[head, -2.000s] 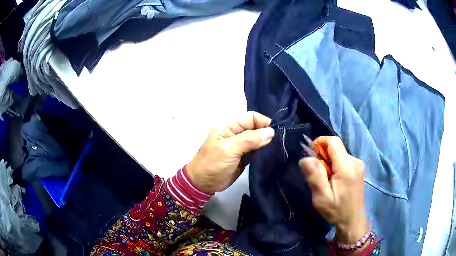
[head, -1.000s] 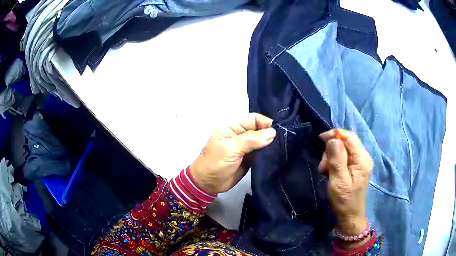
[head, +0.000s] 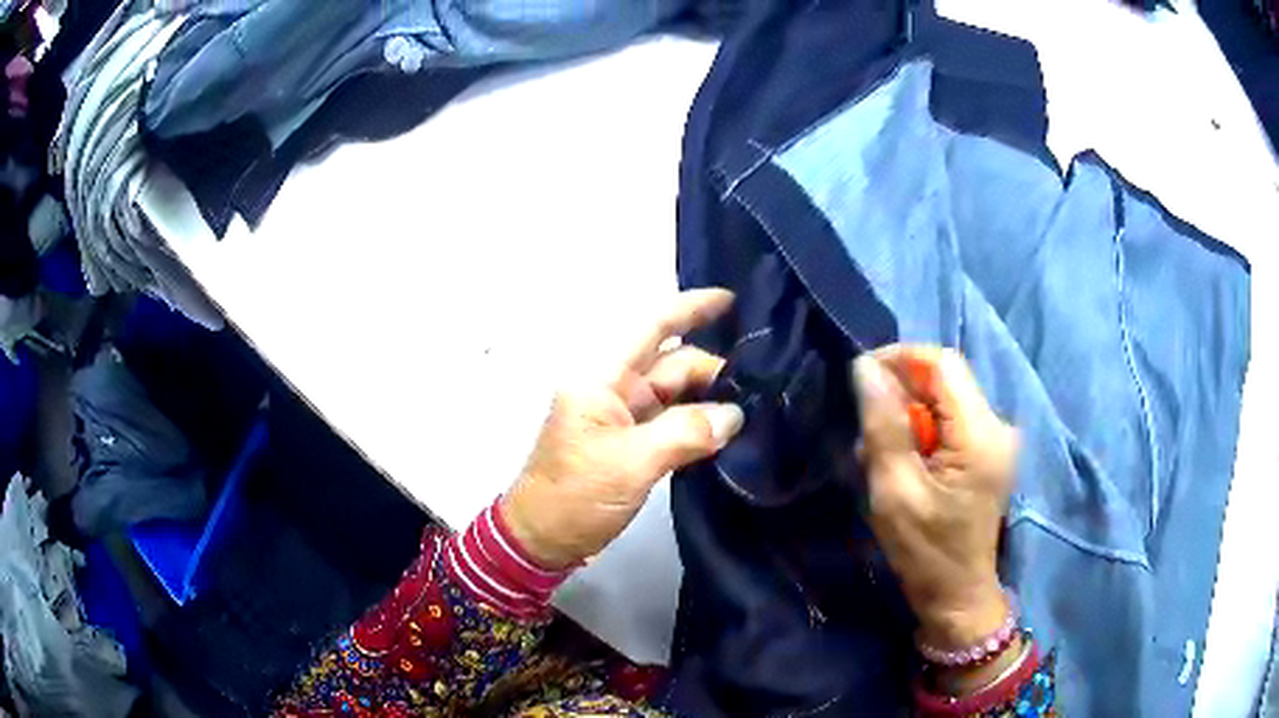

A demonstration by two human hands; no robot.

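Observation:
A dark denim jacket (head: 786, 561) lies on the white table, its pale blue inside (head: 1045, 239) showing on the right. My left hand (head: 603, 456) pinches a bunched dark piece (head: 765, 407), perhaps a pocket flap, between thumb and a bent finger, with the index finger lifted. My right hand (head: 937, 484) is closed around orange-handled snips (head: 922, 407) at the right side of the dark cloth; the blades do not show. The hand is slightly blurred. White stitching lines show on the dark cloth.
The white table (head: 463, 281) has a long edge running down on the left. Pale grey-blue waiting garments (head: 119, 168) lie at its upper left, with more denim (head: 407, 56) along the top. Blue plastic (head: 190, 540) and garments (head: 133, 456) lie below at the left.
My left hand has shifted a little left and down, its index finger now raised, and the dark piece is folded over. My right hand has moved slightly left, the orange handle showing more.

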